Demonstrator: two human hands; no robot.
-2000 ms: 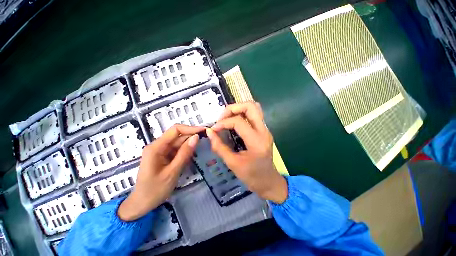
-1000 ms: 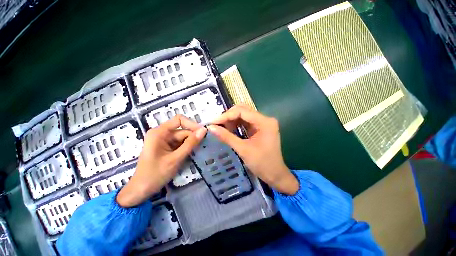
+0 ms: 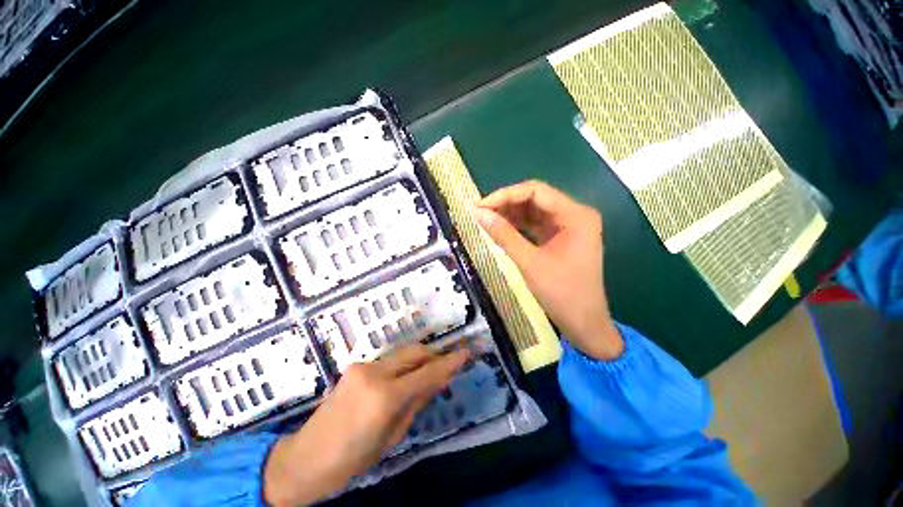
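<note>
A phone middle frame [image 3: 465, 396] lies in the black blister tray's [image 3: 265, 234] near right pocket, greyer than the others. My left hand [image 3: 371, 416] is over it, slightly blurred, fingers stretched and partly covering it; whether they grip it cannot be told. My right hand [image 3: 554, 257] is at the narrow yellow adhesive sheet [image 3: 505, 297] along the tray's right edge. Its thumb and fingertips meet over the sheet's left-hand lines; no strip can be made out between them.
More silvery frames [image 3: 248, 381] sit in the other tray pockets over a pale liner. Larger yellow striped sheets [image 3: 658, 99] overlap on the green bench at right, partly on clear film. A brown board [image 3: 777, 396] and another person's blue sleeve [image 3: 879, 265] are at the right.
The grey frame has gone from upright between both hands down into the near right pocket. My hands have parted: the left moved down over it, the right moved right to the narrow sheet.
</note>
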